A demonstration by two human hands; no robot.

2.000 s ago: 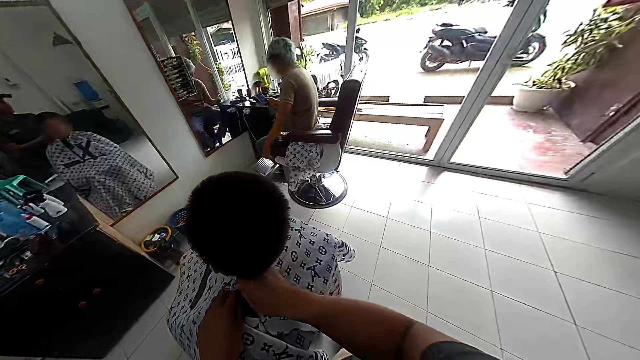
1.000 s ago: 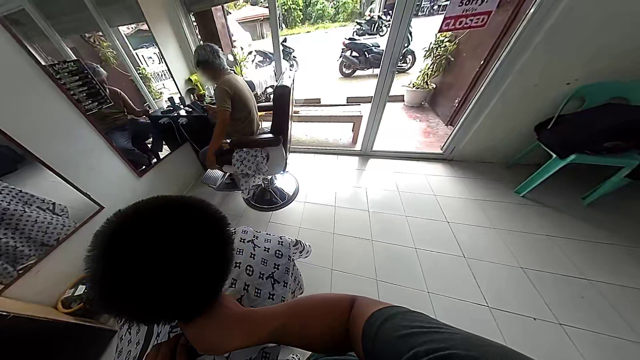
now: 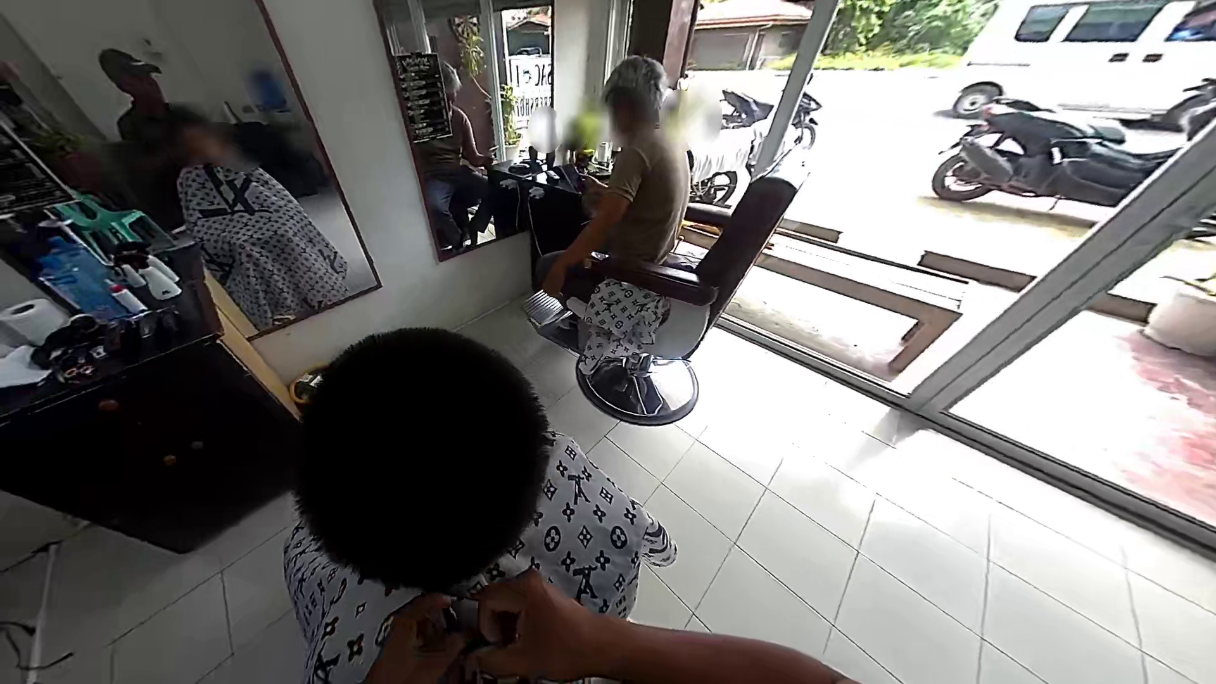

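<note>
A seated person's head with short dark hair [image 3: 423,461] is right in front of me, seen from behind. A white barber cape with dark printed motifs [image 3: 584,532] covers this person's shoulders. At the back of the neck, my left hand [image 3: 418,638] and my right hand [image 3: 532,622] are close together, both with bent fingers pinching the neck edge of the cape. A small greyish piece shows between the fingers; what it is I cannot tell. The wall mirror [image 3: 275,171] reflects the caped person and a standing person in a cap.
Ahead, another person [image 3: 646,180] sits in a barber chair [image 3: 750,237] with a round metal base. At left, a dark counter [image 3: 190,323] holds spray bottles [image 3: 152,271] and a paper roll [image 3: 36,321]. A glass front [image 3: 1007,380] runs along the right, with a bench [image 3: 855,275] outside.
The view has swung right and back left. Both my hands now show together at the nape; one second ago the left was mostly hidden. A white van now shows outside.
</note>
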